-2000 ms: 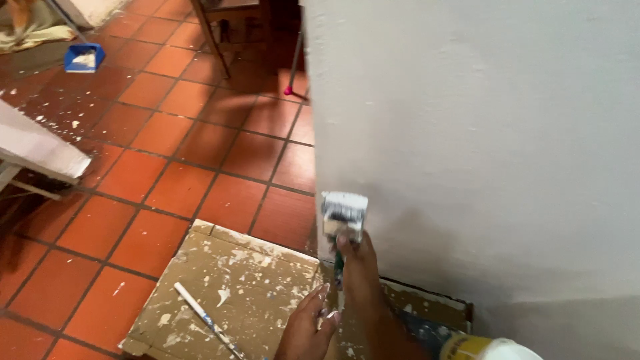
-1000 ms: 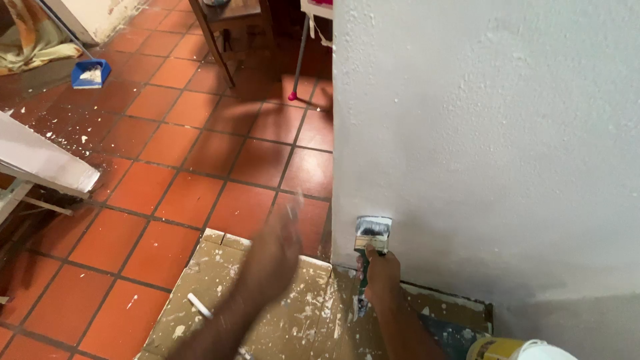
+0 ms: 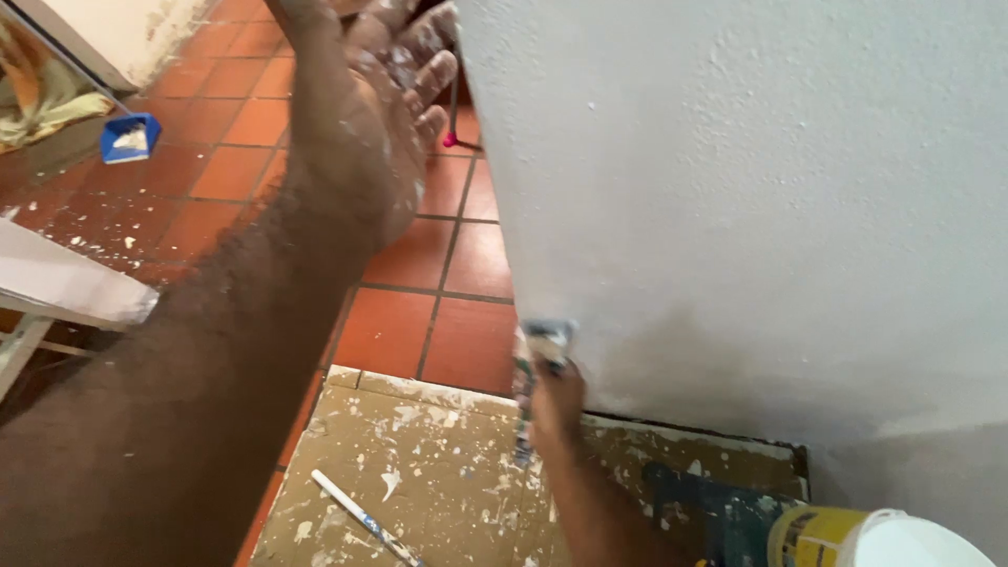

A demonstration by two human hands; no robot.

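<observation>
My right hand (image 3: 561,398) grips a flat paintbrush (image 3: 551,335), its bristles against the lower left edge of the white wall (image 3: 709,197). Paint marks my left hand (image 3: 394,118), which is raised near the wall's upper edge with fingers apart and nothing in it; the forearm crosses the left of the view. Beneath the right hand lies paint-spattered cardboard (image 3: 441,441), and on it a thin white stick (image 3: 346,496), perhaps a brush handle. A yellow bucket with a white rim (image 3: 811,539) stands at the lower right.
Red floor tiles (image 3: 394,327) stretch to the left of the wall, with paint flecks. A blue dustpan (image 3: 131,138) holds debris near a crumpled cloth (image 3: 47,110). A pale board on legs (image 3: 71,272) juts in at the left. A pink-tipped pole (image 3: 451,139) stands behind the wall's edge.
My left hand has risen from low beside the right hand to the top of the view. The right hand keeps hold of the brush low on the wall, now at its left edge.
</observation>
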